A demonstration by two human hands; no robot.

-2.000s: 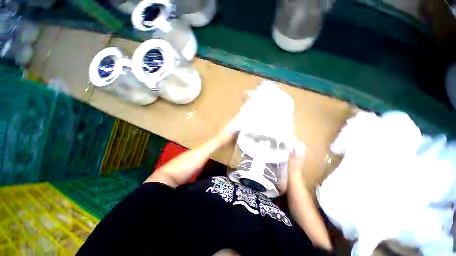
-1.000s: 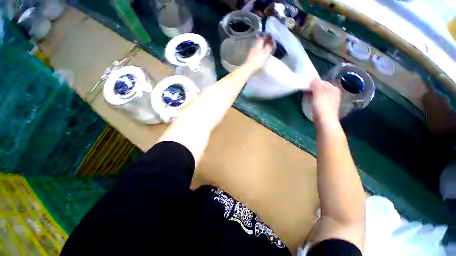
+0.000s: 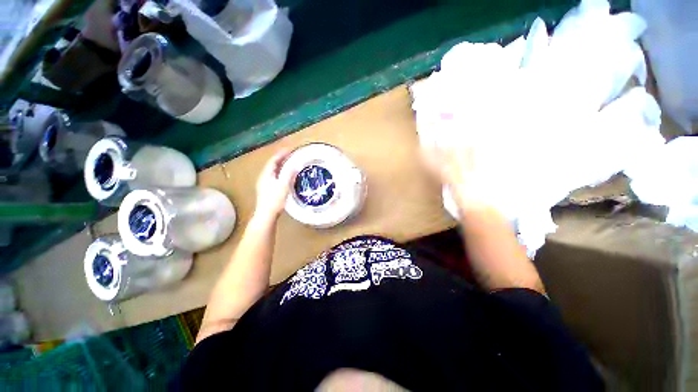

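A canister unit (image 3: 348,186) stands on the cardboard sheet (image 3: 390,145) in front of me, its white collar and dark glossy centre facing up. My left hand (image 3: 274,182) holds it at its left side, with the fingers against the collar. My right hand (image 3: 453,172) is blurred and lies at the lower left edge of the large white bag pile (image 3: 497,115). The pile's glare hides its fingers, so I cannot tell whether they grip a bag.
Three canister units (image 3: 203,218) lie at the left of the cardboard. On the green conveyor belt (image 3: 329,46) are a clear canister (image 3: 191,88) and a bagged canister (image 3: 256,50). An open cardboard carton (image 3: 612,306) is at lower right. Green crate mesh (image 3: 115,367) shows at lower left.
My hands have left the white bag over the belt. My left hand is now on a canister on the cardboard, and my right hand is at the bag pile. The view has turned right.
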